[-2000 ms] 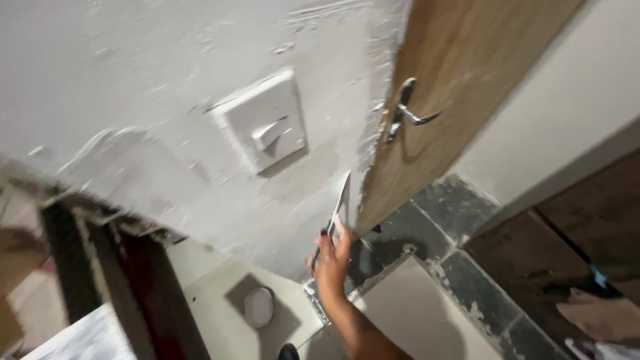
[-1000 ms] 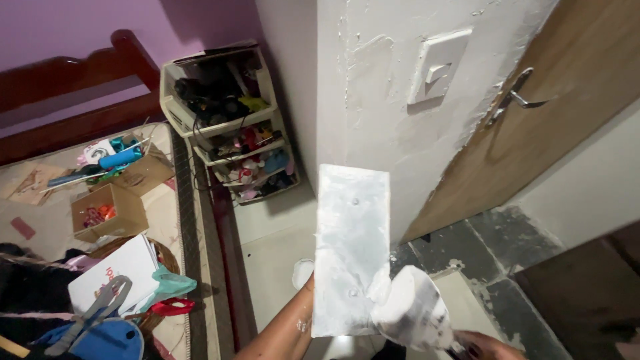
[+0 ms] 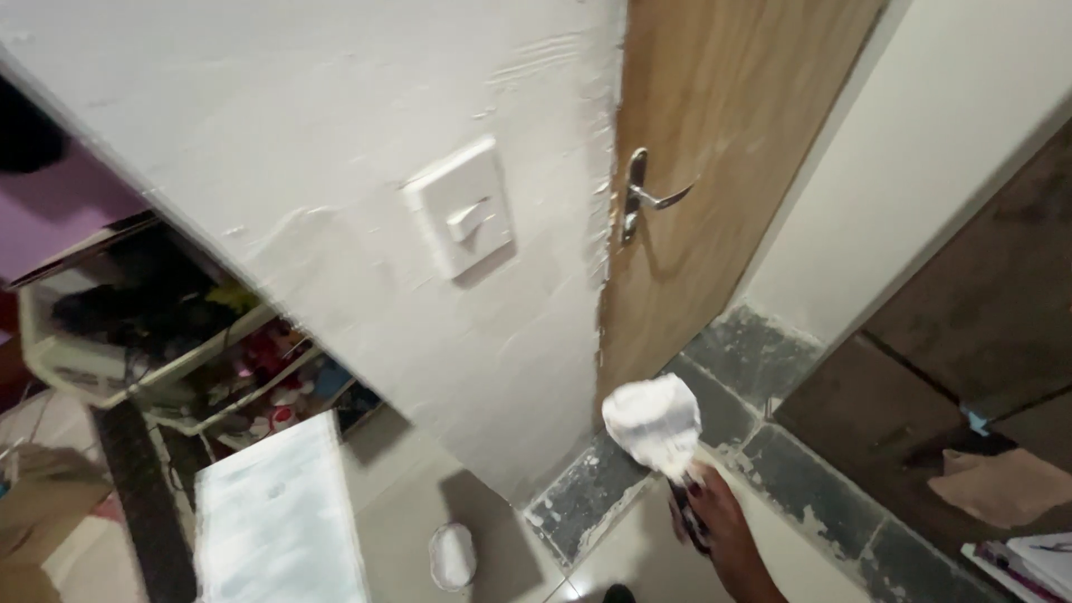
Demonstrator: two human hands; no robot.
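My right hand (image 3: 712,511) grips the dark handle of a putty knife (image 3: 657,423), whose blade is heaped with white filler. The blade is held out below the door handle, apart from the wall. At the lower left a flat rectangular board (image 3: 276,519) smeared with white filler juts into view; my left hand is out of the frame. The white wall (image 3: 352,251) has rough, uneven filler and ridges around a white light switch (image 3: 463,213).
A wooden door (image 3: 703,100) with a metal lever handle (image 3: 643,197) adjoins the wall. Plastic storage shelves (image 3: 92,377) with assorted things stand at left. A white round container (image 3: 452,557) sits on the tiled floor, near dark stone tiles (image 3: 586,502).
The putty knife was at the board one second ago; now it is apart from it with a load of filler on its blade. The view has swung back toward the wall and door.
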